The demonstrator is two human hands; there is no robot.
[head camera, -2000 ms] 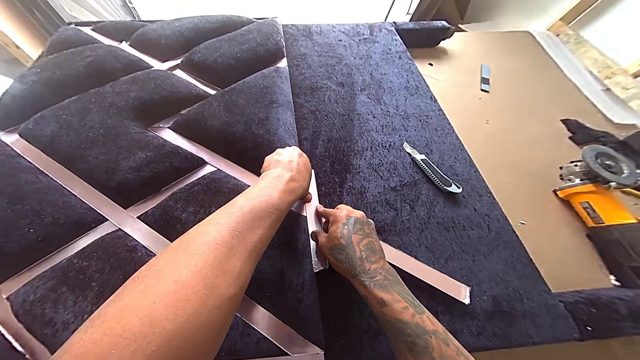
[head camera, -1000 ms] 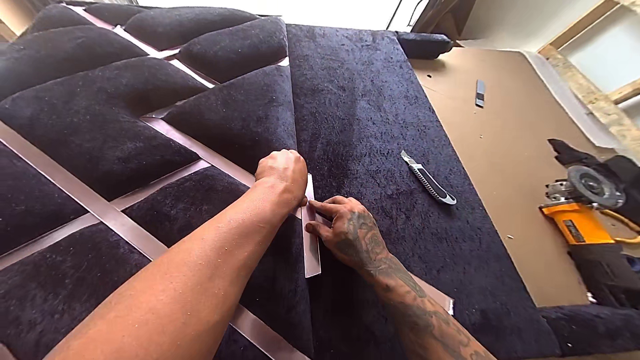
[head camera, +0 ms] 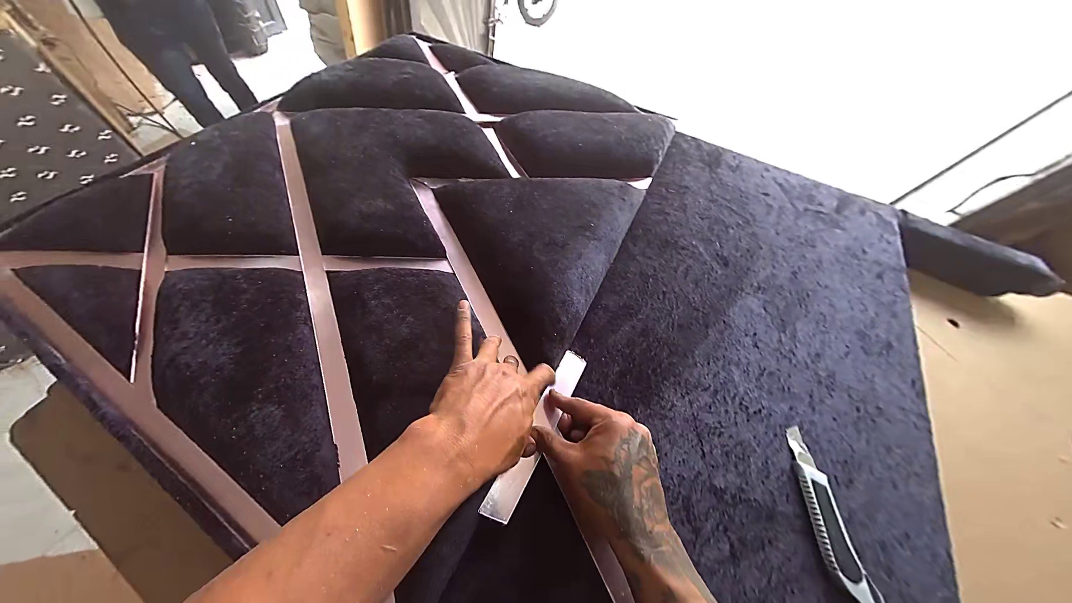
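Observation:
A dark velvet padded panel (head camera: 536, 243) is crossed by pinkish strips (head camera: 322, 310) between its cushions. My left hand (head camera: 486, 402) lies spread over one strip near the panel's seam, its index finger pointing away from me. Close on its right, my right hand (head camera: 595, 444) pinches at the pink strip with thumb and finger. A short, flat metallic piece (head camera: 511, 494) lies slantwise along the seam, crossing the strip, partly hidden beneath both hands. To the right, a utility knife (head camera: 825, 519) with its blade out rests on the flat velvet part (head camera: 737, 318).
A velvet-covered bar (head camera: 976, 251) juts out at the right over a tan board (head camera: 997, 419). Past the panel's far left stands a person (head camera: 180, 50), seen from the legs up to the torso. Patterned dark fabric (head camera: 50, 126) is at the left edge.
The view has swung left, and the power tool at the right is out of frame. My left hand has gone from bunched fingers to spread ones. Both hands remain at the metallic piece.

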